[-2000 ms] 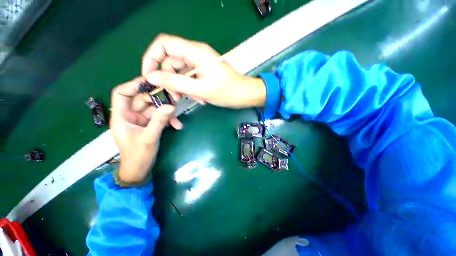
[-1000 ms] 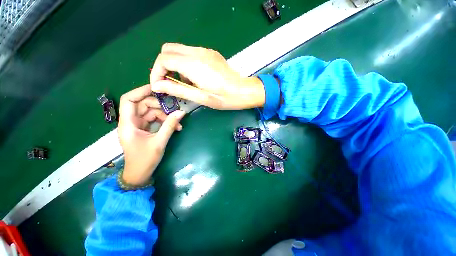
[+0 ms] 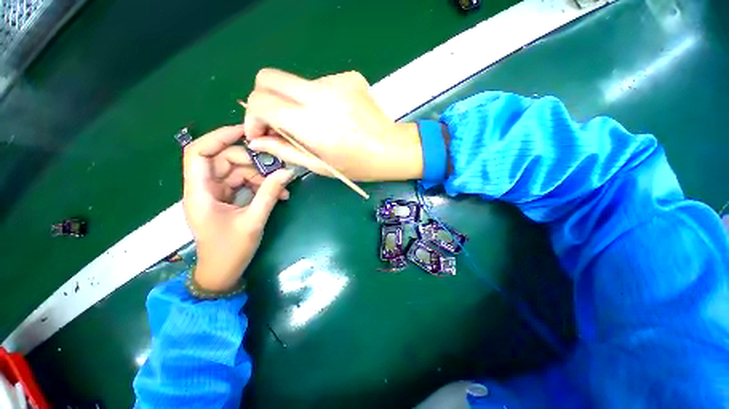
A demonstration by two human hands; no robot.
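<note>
A black speaker module (image 3: 267,163) with a pale oval centre is held over the pale metal rail. My left hand (image 3: 224,200) grips its lower end between thumb and fingers. My right hand (image 3: 324,120) is at its upper end and holds a thin tan wooden stick (image 3: 342,179). The stick slants across the palm, with one end pointing down right over the green worktable. My right fingers cover the module's upper end. Whether they grip it too, I cannot tell.
A pile of several modules (image 3: 420,237) lies on the worktable (image 3: 360,327). Single modules (image 3: 70,228) lie on the dark green belt (image 3: 120,176). A blue cord crosses the worktable from my right wrist. A red-and-white object (image 3: 20,379) is at the lower left edge.
The stick has turned in my right hand and now points down right past the palm. The belt modules have shifted up and right. My left hand still holds the module.
</note>
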